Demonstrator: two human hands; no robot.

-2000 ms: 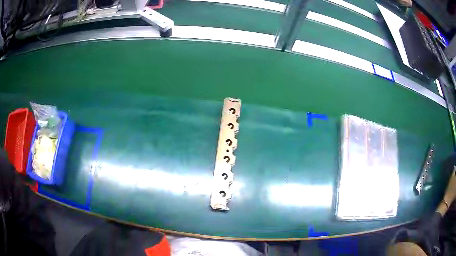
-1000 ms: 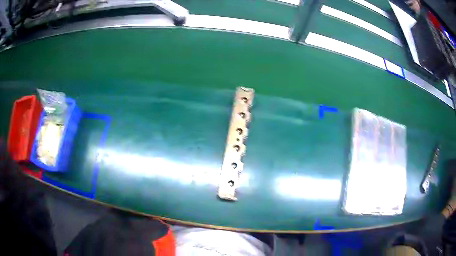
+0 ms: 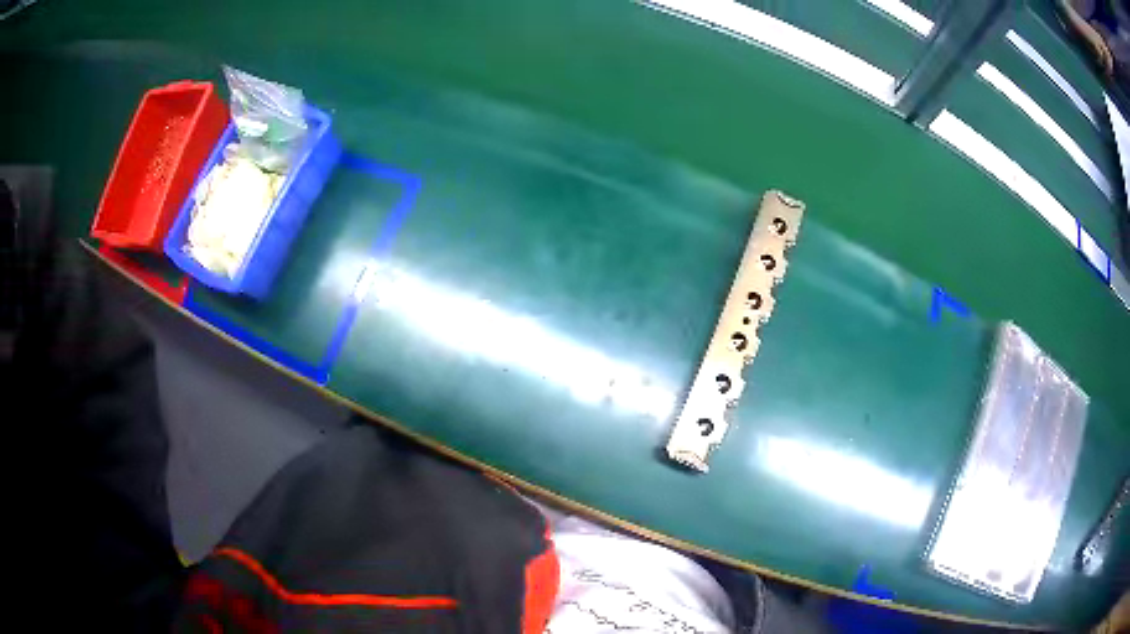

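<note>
A tan, holed metal bar lies flat on the green bench mat, slanting, with several dark round holes and a notched right edge. A blue bin at the upper left holds pale white contents and a crumpled clear plastic bag. A red bin stands against its left side and looks empty apart from small specks. A clear plastic tray with glare lies at the right. Neither of my hands shows; my dark sleeve or clothing with red trim fills the lower left.
A second, darker holed bar lies at the far right edge. Blue tape marks outline an area beside the blue bin. Metal rails and a post stand across the bench. Part of another person shows at the top right corner.
The view has turned left and tilted, so the bins sit higher and the bar and tray further right. More of my dark clothing shows. The things on the mat keep their places.
</note>
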